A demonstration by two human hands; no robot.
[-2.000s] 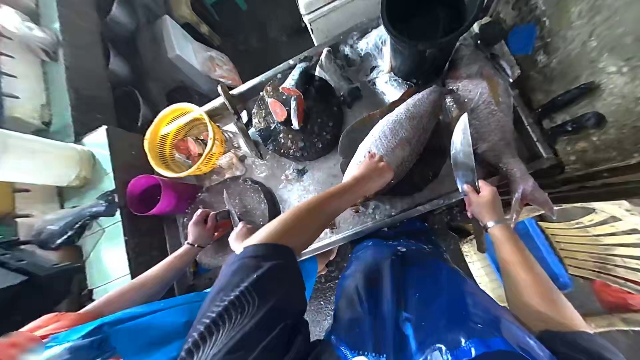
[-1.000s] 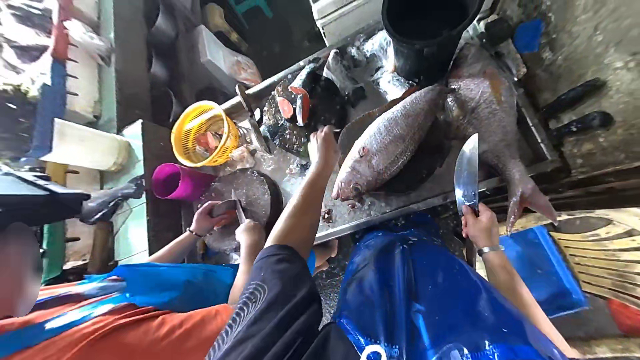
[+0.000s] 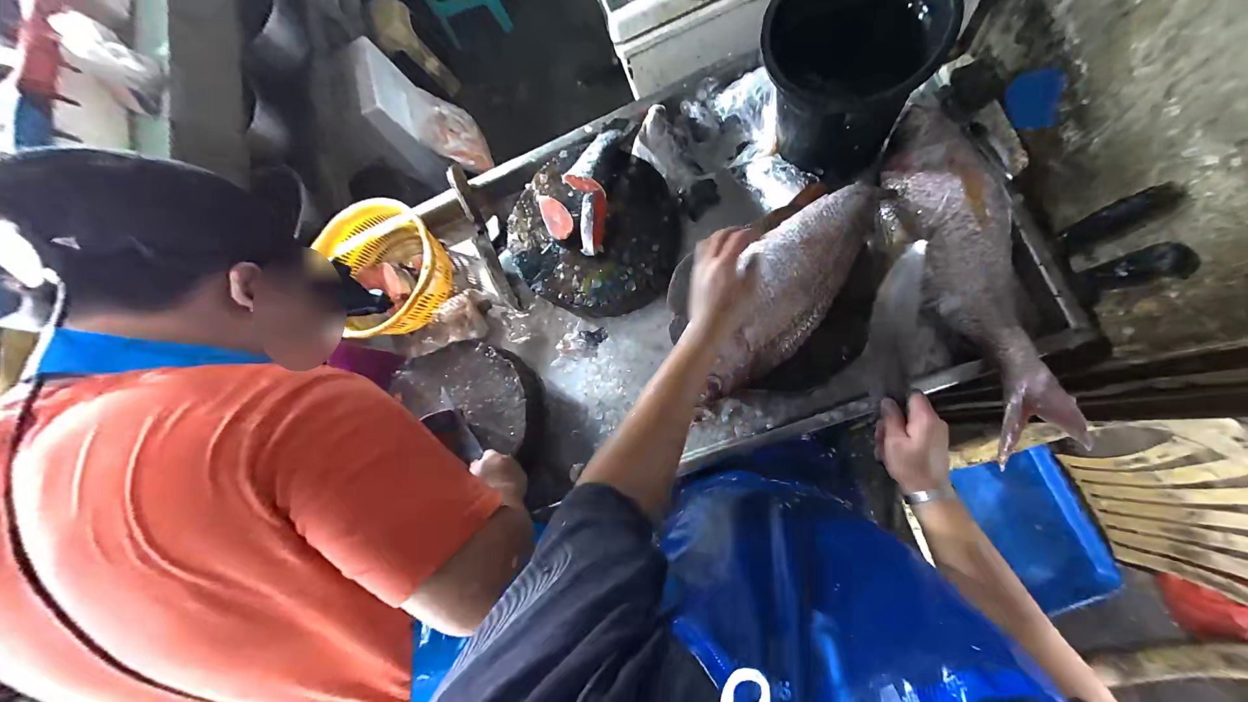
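Note:
My right hand point(image 3: 914, 444) grips the handle of a broad knife point(image 3: 897, 322), its blurred blade pointing up over the metal tray's front part. My left hand point(image 3: 720, 278) is at the upper left side of a large scaled fish point(image 3: 804, 278); it is blurred, and whether its fingers grip the fish cannot be told. The fish lies slanted across a dark round board. To its right rests a second large fish point(image 3: 960, 214), its tail hanging over the tray's edge. Left of my left hand, cut pieces of red-fleshed fish point(image 3: 593, 219) lie on another round block point(image 3: 634, 258).
A co-worker in an orange shirt point(image 3: 244, 487) leans close on the left, holding a blade over a round chopping block point(image 3: 468, 390). Around are a yellow basket point(image 3: 429, 283), a black bucket point(image 3: 848, 146), crushed ice point(image 3: 624, 361) and two black-handled things point(image 3: 1131, 263) at the right.
My left hand has moved right, from beside the block with the red pieces to the large fish. The co-worker has come further into view on the left. My right hand still holds the knife.

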